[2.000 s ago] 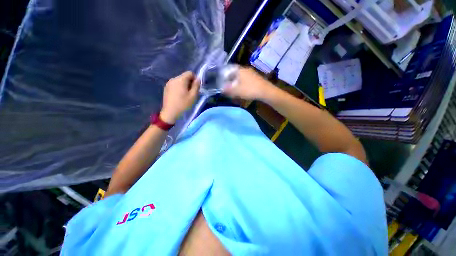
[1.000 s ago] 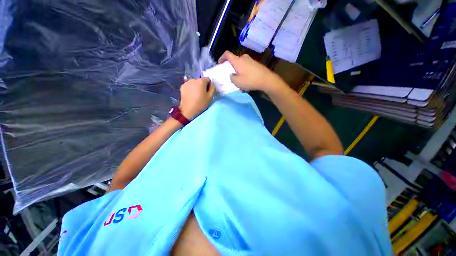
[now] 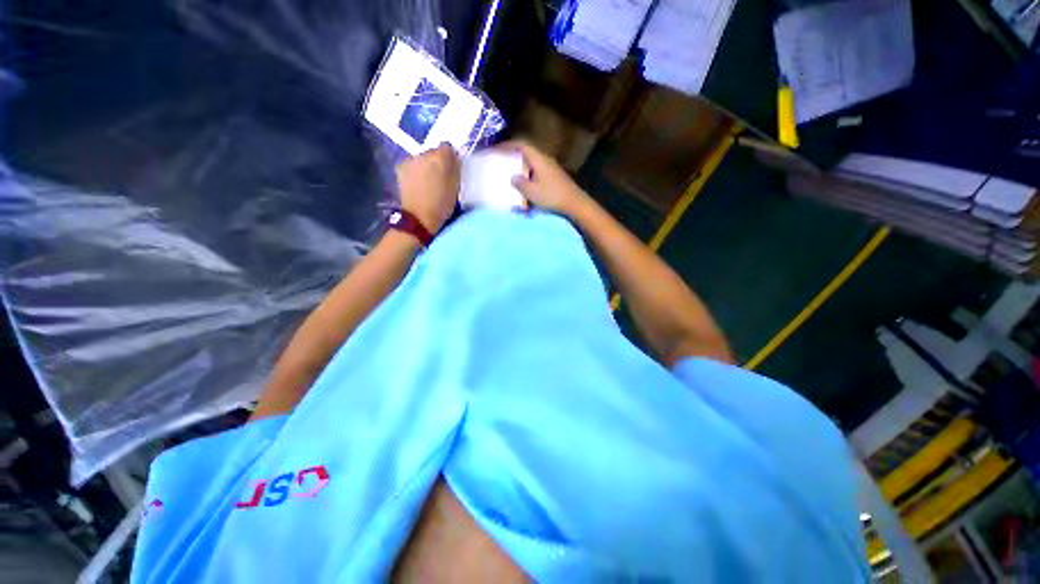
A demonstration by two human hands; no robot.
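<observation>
A television set (image 3: 240, 126) lies under a clear glossy protective bag (image 3: 137, 354) at the left. My left hand (image 3: 431, 188) holds a clear packet (image 3: 393, 97) with a white sheet and a dark picture or item, over the bag's near right edge. My right hand (image 3: 545, 180) holds a small white piece (image 3: 494, 179), blurred, a leaflet or label, just right of my left hand. The fingertips of my left hand are partly hidden by the packet and the white piece.
Printed sheets (image 3: 684, 40) lie at the top. A written sheet (image 3: 844, 57) has a yellow marker or cutter (image 3: 787, 114) beside it. Flattened cartons (image 3: 947, 194) are stacked at the right. Brown cardboard (image 3: 661, 143) lies right of my hands, above green floor with yellow lines.
The clear packet now shows in my left hand. The white piece, earlier between both hands, is at my right hand. The view has shifted, so the side table sits higher.
</observation>
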